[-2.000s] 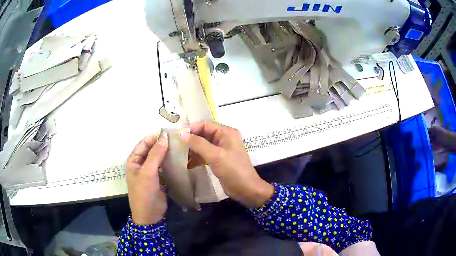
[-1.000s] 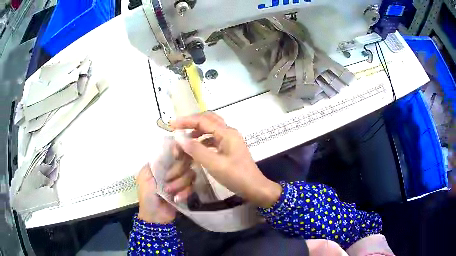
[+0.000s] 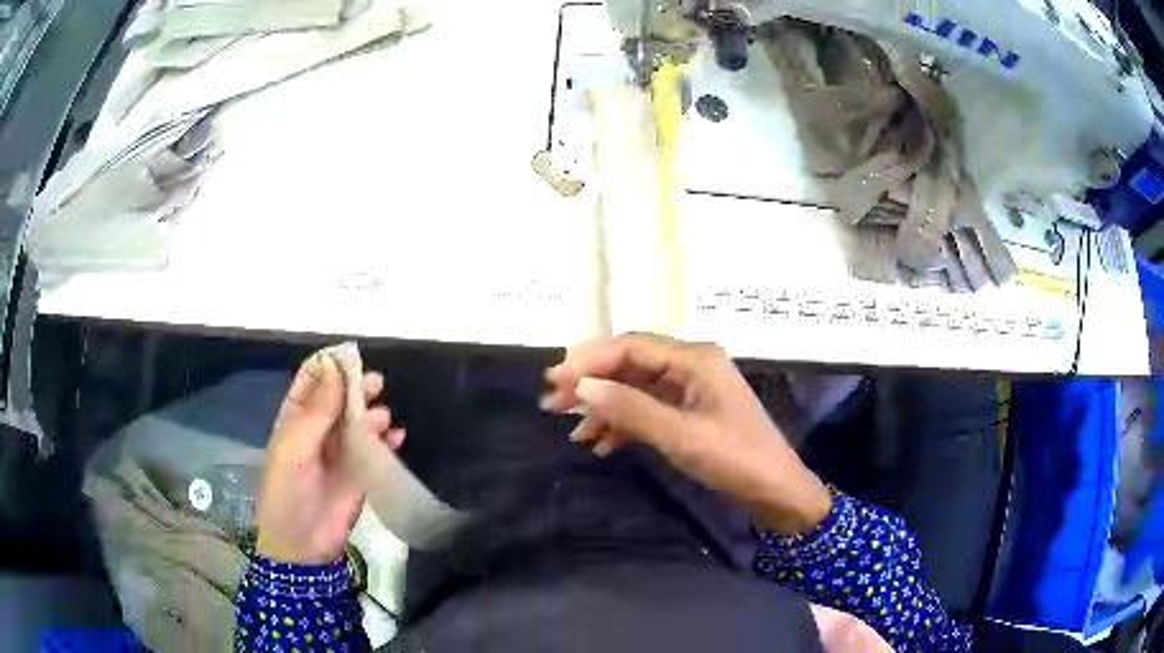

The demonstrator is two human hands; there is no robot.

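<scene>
My left hand is over the lap, left of centre. It pinches the end of a pale fabric strip, which hangs in a curve to the right. A second pale strip runs from the presser foot to the table's front edge, beside the yellow tape. My right hand is at the lower end of this strip with its fingers curled. Whether it grips the strip cannot be told. The needle is too small to make out.
Cut strips lie at the table's left. A darker bunch of strips lies right of the needle, by the machine head. A small tan tab is left of the strip. More fabric and a pale disc are lower left. Blue bin at right.
My left hand has moved left, away from my right hand, with a strip end in it. The hands were close together before. The view has shifted, showing more of the lap.
</scene>
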